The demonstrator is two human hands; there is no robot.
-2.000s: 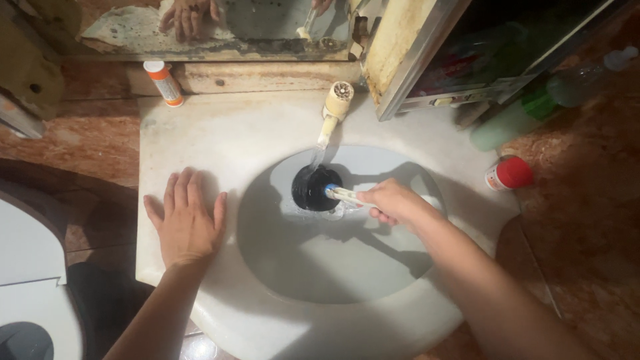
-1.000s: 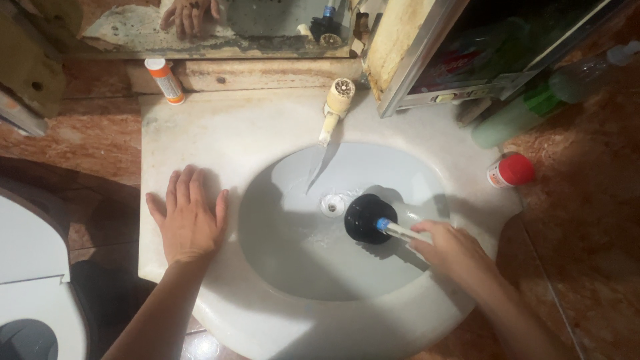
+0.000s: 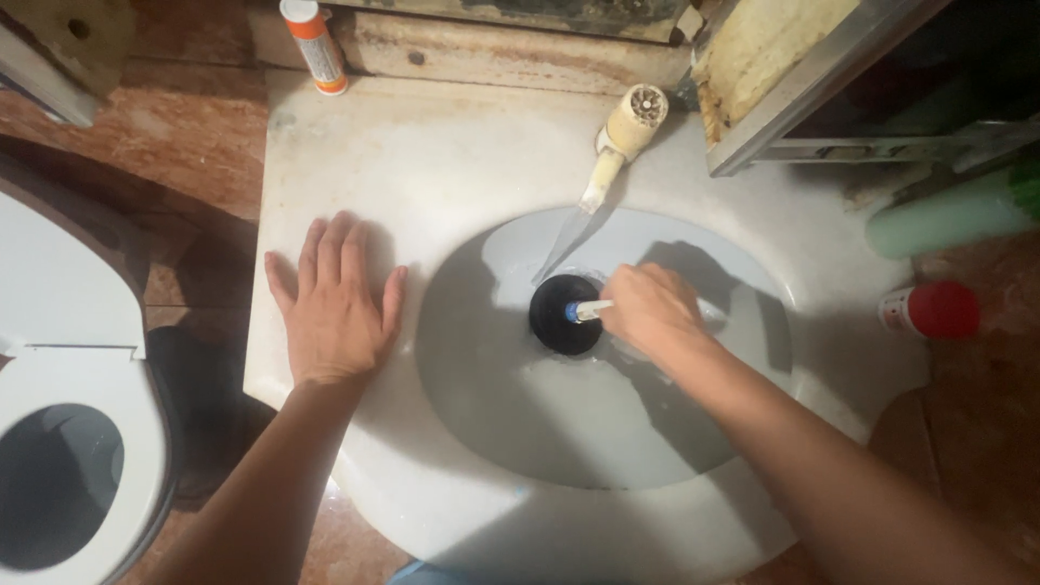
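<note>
My right hand (image 3: 652, 309) is closed around the pale handle of a plunger with a black rubber cup (image 3: 561, 325) and a blue collar. The cup stands in the basin of a white sink (image 3: 504, 422), below the end of the faucet's stream, and hides the drain. Water runs from a yellowed faucet (image 3: 630, 126) down into the basin. My left hand (image 3: 337, 305) lies palm down on the countertop left of the basin, fingers spread, holding nothing.
An orange and white tube (image 3: 315, 49) stands at the counter's back left. A red-capped container (image 3: 934, 310) and a green bottle (image 3: 942, 215) are at the right. A metal-framed cabinet door (image 3: 780, 97) juts over the back right. A white toilet seat (image 3: 134, 455) is at the far left.
The plunger was right of the drain one second ago, with the drain showing; my right hand has moved it left and back over that spot. My left hand has stayed on the counter.
</note>
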